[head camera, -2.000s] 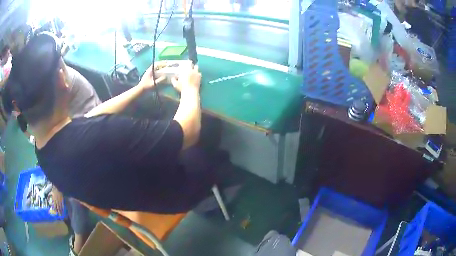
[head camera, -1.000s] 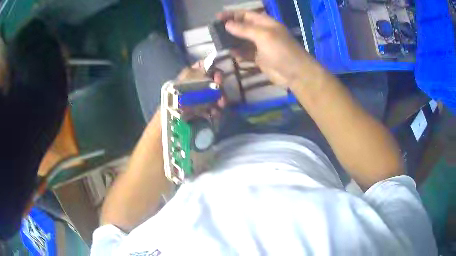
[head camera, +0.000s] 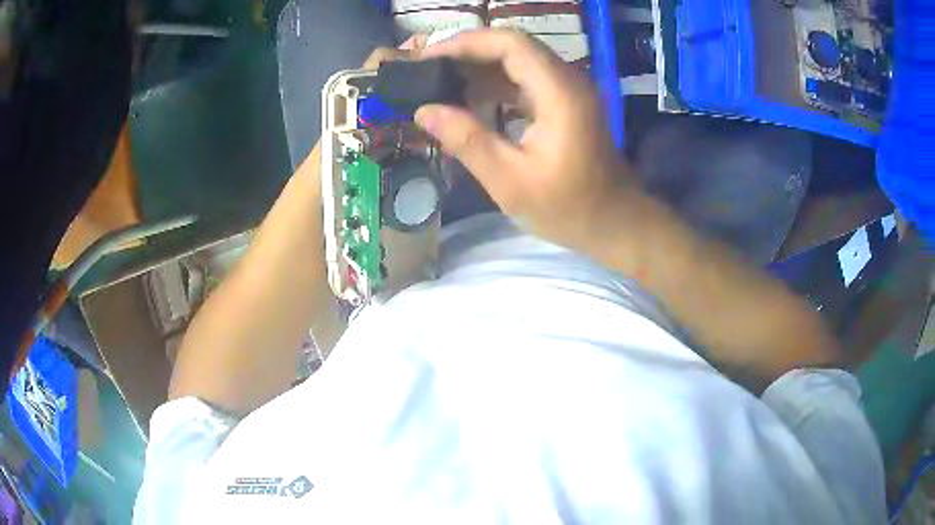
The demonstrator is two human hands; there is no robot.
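Observation:
The cream front housing half (head camera: pixel 330 185) is held open side up over my lap. It carries a green board (head camera: pixel 363 210), a round driver with a pale centre (head camera: pixel 414 200) and a blue block (head camera: pixel 375 111) at its far end, with thin wires beside it. My left hand (head camera: pixel 385 56) holds the housing from behind; most of its fingers are hidden. My right hand (head camera: pixel 533 138) grips a black pad (head camera: pixel 412 84) between thumb and fingers, over the blue block and partly covering it. Whether the pad touches the block cannot be told.
Closed cream units with brown bands (head camera: pixel 533 23) lie in a blue bin (head camera: pixel 605 72) ahead. A deeper blue bin (head camera: pixel 718 56) at right holds open housings. A carton (head camera: pixel 118 323) with cream shells is at left. Part of a person in black (head camera: pixel 62 123) is at far left.
My right hand has brought the black pad down and left onto the blue block's end of the housing. The housing appears higher in view. The bins have shifted with my head.

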